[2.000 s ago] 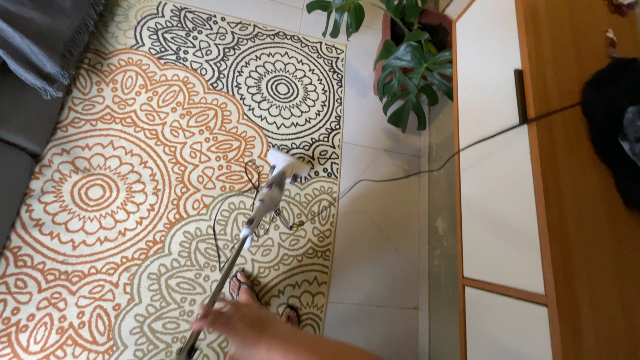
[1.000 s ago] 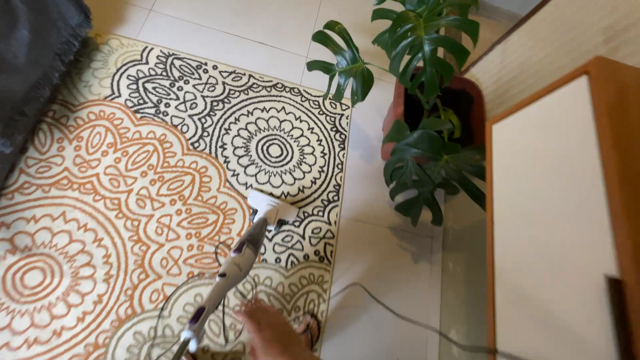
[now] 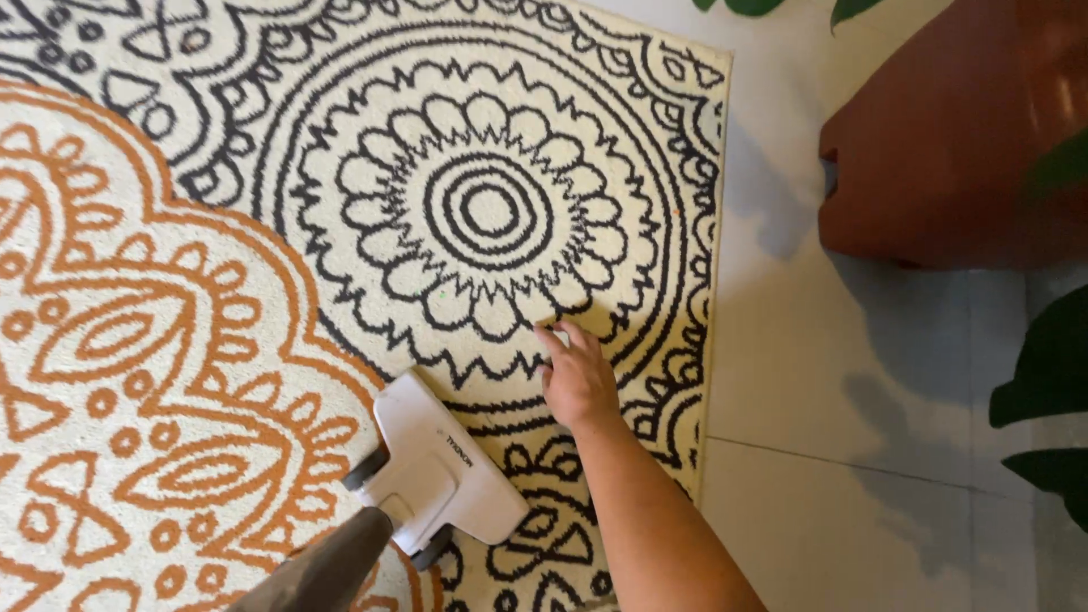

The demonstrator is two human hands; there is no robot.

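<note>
My right hand point(image 3: 578, 374) reaches down over the patterned rug point(image 3: 491, 208), its fingers apart and bent near the black flower medallion; no object shows in it. Whether the fingertips touch the pile I cannot tell. To the left of this hand, the white Mondial vacuum floor head point(image 3: 446, 463) lies on the rug, tilted across the black and orange patterns. A grey-brown vacuum tube point(image 3: 323, 565) runs from it to the bottom edge. My left hand is out of view.
A reddish-brown plant pot point(image 3: 943, 144) stands on the pale tiled floor point(image 3: 790, 493) to the right of the rug. Dark green leaves point(image 3: 1050, 365) hang at the right edge. The rug's bound edge runs down between the medallion and the tiles.
My right hand, earlier by the vacuum's shaft, is now over the rug beside the black medallion. The view has moved much closer to the rug.
</note>
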